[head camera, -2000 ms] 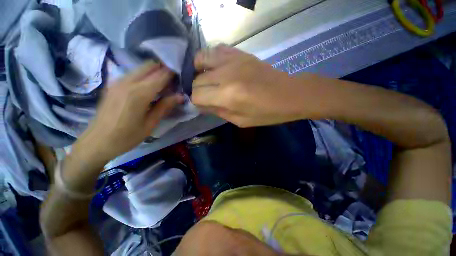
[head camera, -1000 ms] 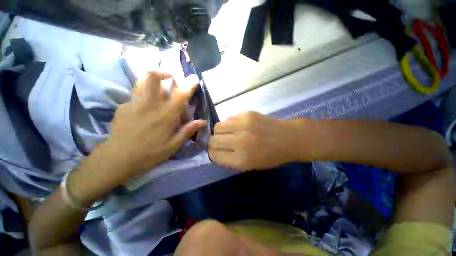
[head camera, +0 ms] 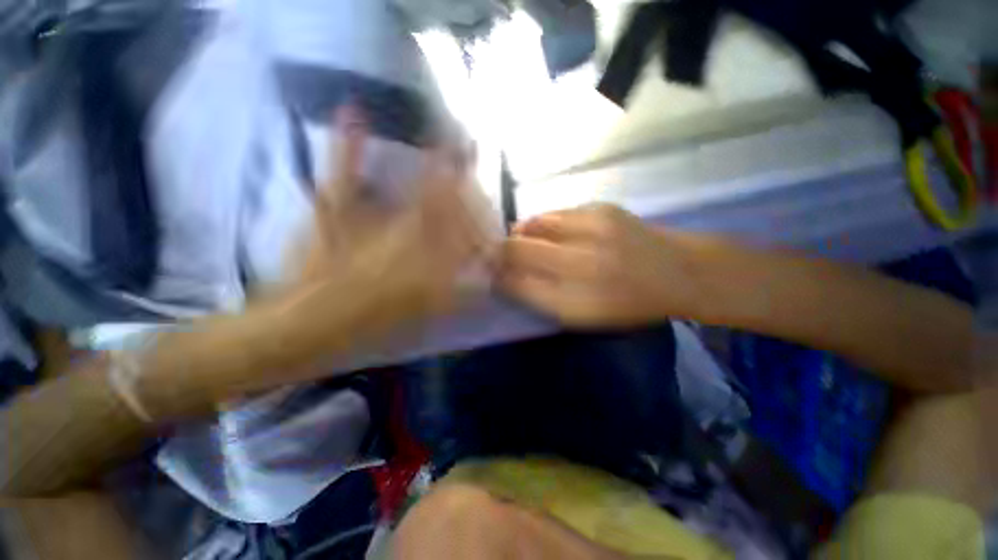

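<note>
A light grey garment piece point(head camera: 186, 142) with dark grey panels lies heaped on the left and under my left hand. My left hand point(head camera: 405, 235) is blurred, on the cloth, its fingers partly spread; its exact hold cannot be told. My right hand point(head camera: 585, 266) has its fingers closed at the cloth's right edge, where a narrow dark strip point(head camera: 508, 195) runs up from the fingertips. The sewing machine's dark parts point(head camera: 564, 31) show only in part at the top edge, beside white lamp glare.
Black cut strips point(head camera: 689, 44) lie on the table at the upper right. Scissors with yellow and red handles point(head camera: 943, 175) are at the right table edge. A blue crate point(head camera: 815, 399) is below at right. Grey-white cloth point(head camera: 274, 448) hangs below the table at left.
The view has shifted and the machine has mostly left it at the top. My left hand has blurred in motion over the cloth. My right hand stays closed at the cloth's edge.
</note>
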